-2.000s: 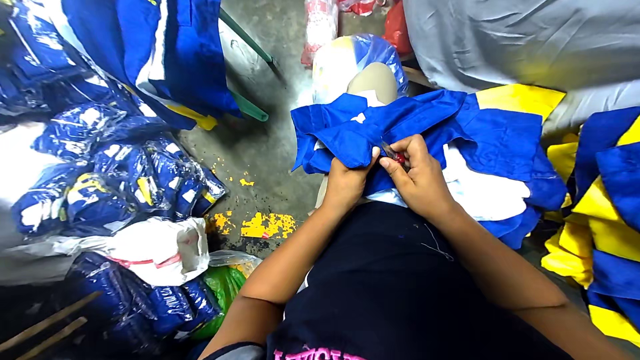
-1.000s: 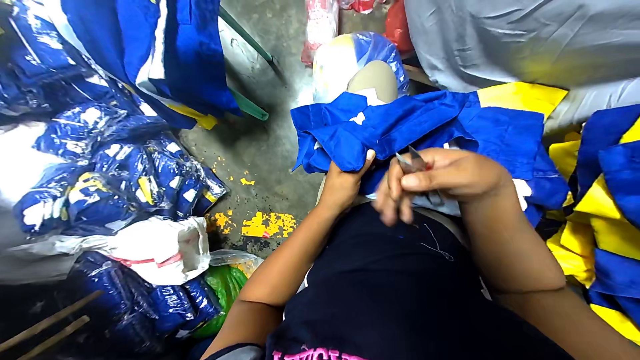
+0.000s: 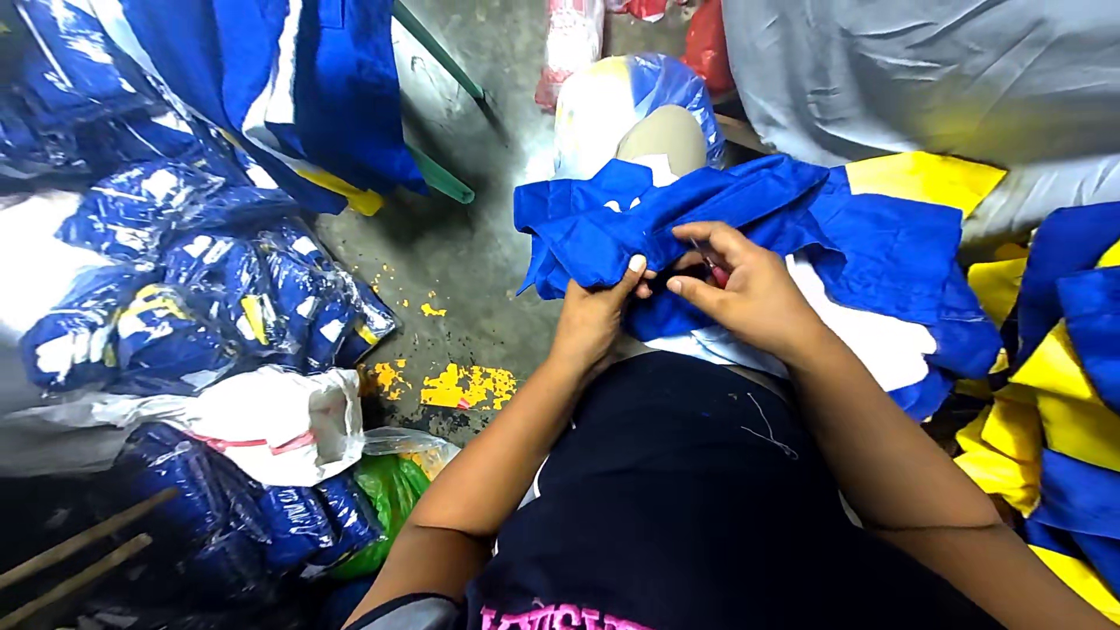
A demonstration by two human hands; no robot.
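Note:
A blue cloth garment (image 3: pixel 735 201) with white and yellow parts lies across my lap. My left hand (image 3: pixel 604 311) pinches its near edge between thumb and fingers. Just right of it, my right hand (image 3: pixel 744 284) holds a small metal cutting tool with a red part (image 3: pixel 717 273), likely thread snips, against the blue cloth. The fingers hide much of the tool. Loose pale threads (image 3: pixel 770 433) cling to the dark shirt below the hands.
Plastic-wrapped blue garments (image 3: pixel 175 306) are piled at left, beside a white bag (image 3: pixel 262 420). Blue cloth (image 3: pixel 324 96) hangs at upper left. Blue and yellow cloth pieces (image 3: pixel 1072 394) lie at right, below a grey cover (image 3: pixel 875 70). A filled plastic bag (image 3: pixel 595 105) stands ahead.
My right hand, lifted off the cloth with the tool a second ago, is back down beside my left hand. The left hand keeps its hold on the blue cloth.

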